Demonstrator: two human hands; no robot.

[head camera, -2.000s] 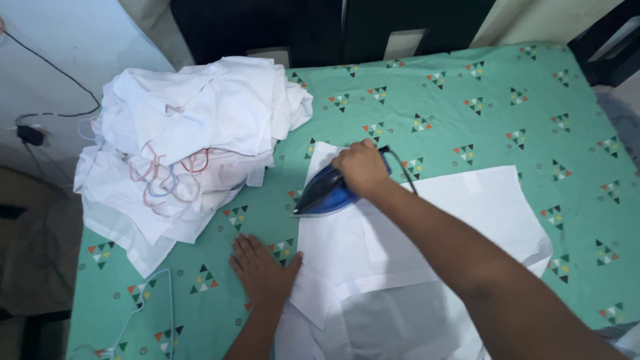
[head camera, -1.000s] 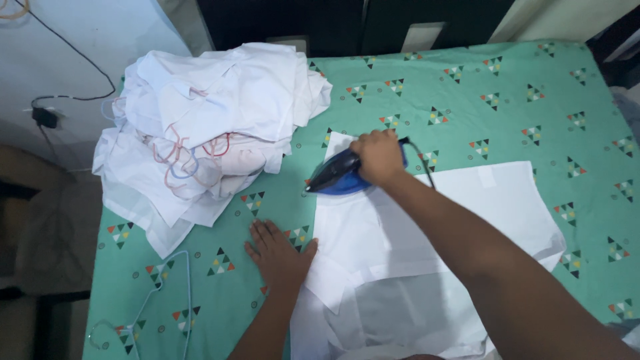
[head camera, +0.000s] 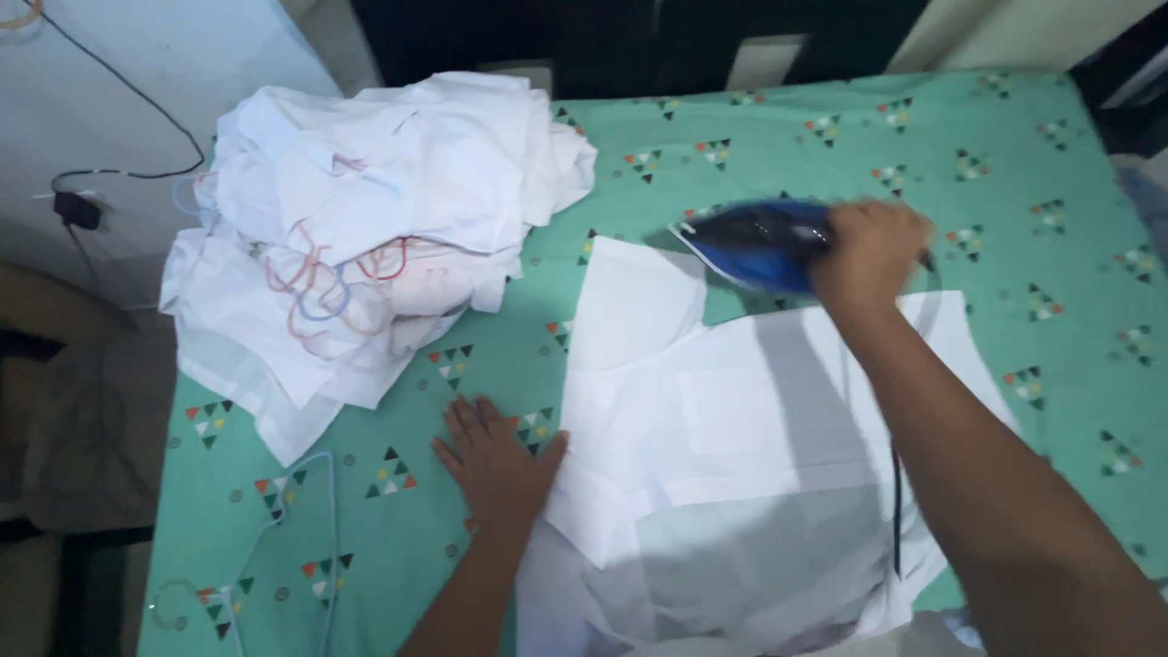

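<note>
A white shirt [head camera: 748, 411] lies spread on a green patterned cloth [head camera: 392, 547], its sleeve pointing toward the far side. My right hand [head camera: 871, 251] grips the handle of a blue and black clothes iron [head camera: 762, 246], whose tip points left. The iron is over the cloth just beyond the shirt's far edge; whether it touches anything cannot be told. My left hand [head camera: 502, 461] lies flat with fingers spread on the cloth, its thumb at the shirt's left edge. The iron's cord hangs beneath my right forearm.
A heap of white garments [head camera: 392, 182] with pink, red and blue hangers or loops sits at the upper left. A light blue clothes hanger [head camera: 333, 538] lies at the lower left. A black plug [head camera: 78, 210] with a cable is at the wall. Dark furniture stands behind the cloth.
My right hand has moved the iron off the shirt's sleeve, to the right, past the shirt's far edge. My left hand stays flat beside the shirt.
</note>
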